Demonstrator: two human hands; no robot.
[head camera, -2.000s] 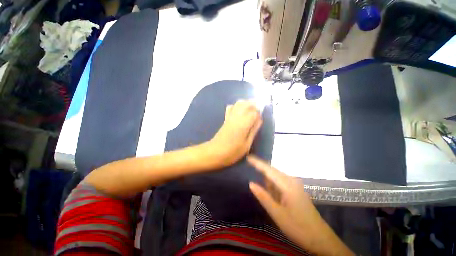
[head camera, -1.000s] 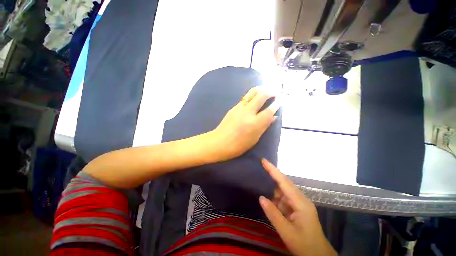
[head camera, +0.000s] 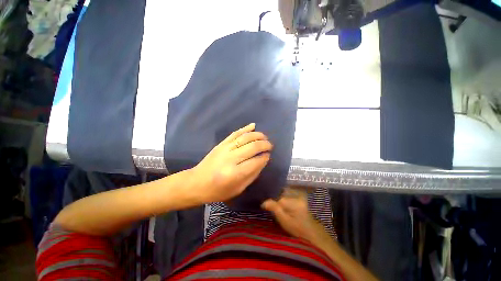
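Observation:
The dark curved panel (head camera: 220, 93) lies flat on the white table, its rounded top beside the brightly lit needle area (head camera: 295, 52). Its lower end hangs over the front edge towards my lap. My left hand (head camera: 233, 164) lies on the lower part of the panel, fingers bent and close together; whether they pinch cloth is hidden. My right hand (head camera: 288, 211) is blurred, below the table edge, with thumb and fingers at the panel's lower right edge, seemingly gripping it.
A long dark strip (head camera: 104, 82) lies at the left and overhangs the front edge. A shorter dark strip (head camera: 415, 88) lies right of the needle. The sewing machine head (head camera: 307, 13) is cut off at the top. Ruler markings (head camera: 335, 176) run along the table's front edge.
My left hand has moved from near the needle down towards me. My right hand has moved down to the panel's lower end. The view has tilted, so the table sits higher.

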